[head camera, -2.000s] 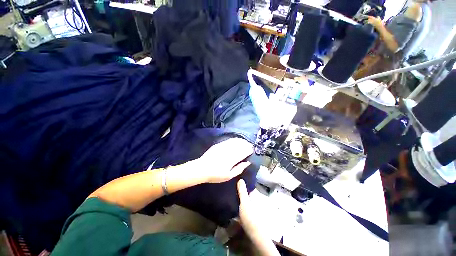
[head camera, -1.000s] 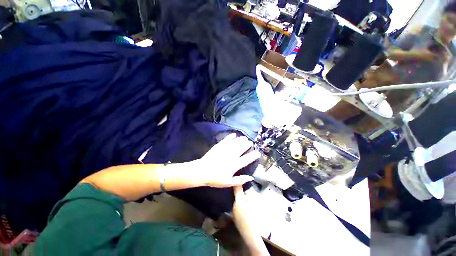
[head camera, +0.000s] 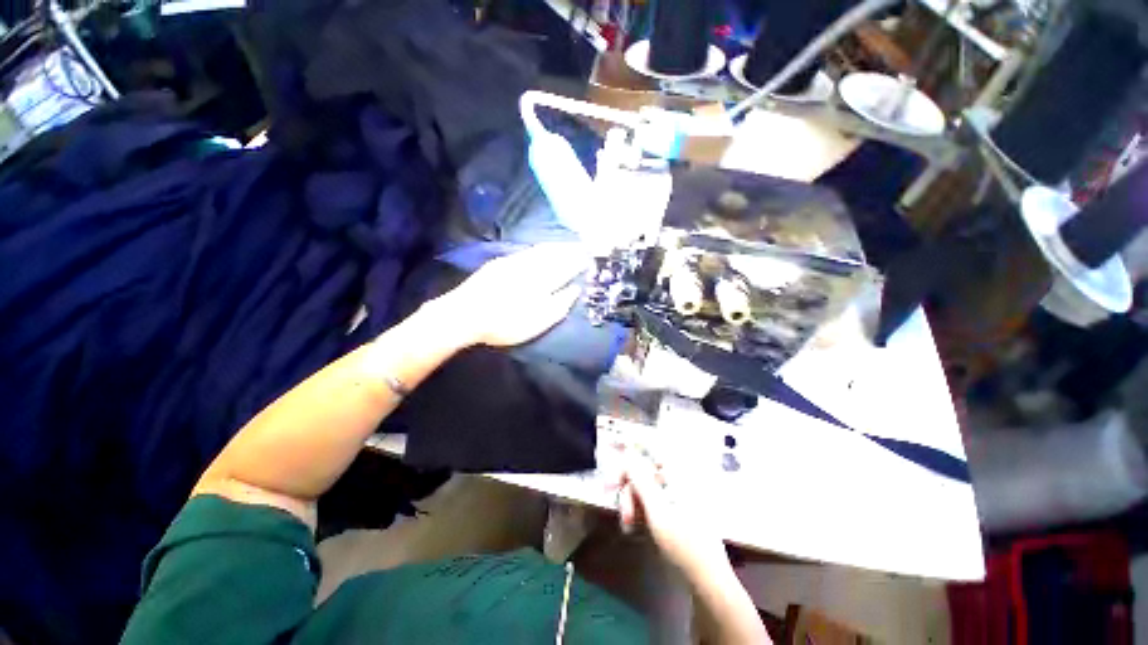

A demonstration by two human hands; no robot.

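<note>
A dark garment piece (head camera: 504, 410) lies flat on the white table, its far edge at the needle area (head camera: 613, 284) of the sewing machine (head camera: 781, 239). My left hand (head camera: 523, 296) rests on the cloth, fingers reaching to the needle area; its fingertips are partly lost in glare. My right hand (head camera: 640, 489) is at the table's front edge, right of the cloth, fingers bent; whether it holds something small I cannot tell. A long black strip (head camera: 806, 406) runs from the machine to the table's right edge. Two cream knobs (head camera: 711, 296) stand on the machine.
A large navy cloth heap (head camera: 151, 302) fills the left side. Thread cones on white discs (head camera: 891, 103) stand behind and right. Small dark bits (head camera: 730, 454) lie on the white table (head camera: 869, 504). A red basket (head camera: 1070, 586) is at lower right.
The view has shifted, with more table front and the red basket showing. My left hand has moved up to the needle area. My right hand has come away from the cloth and my left hand.
</note>
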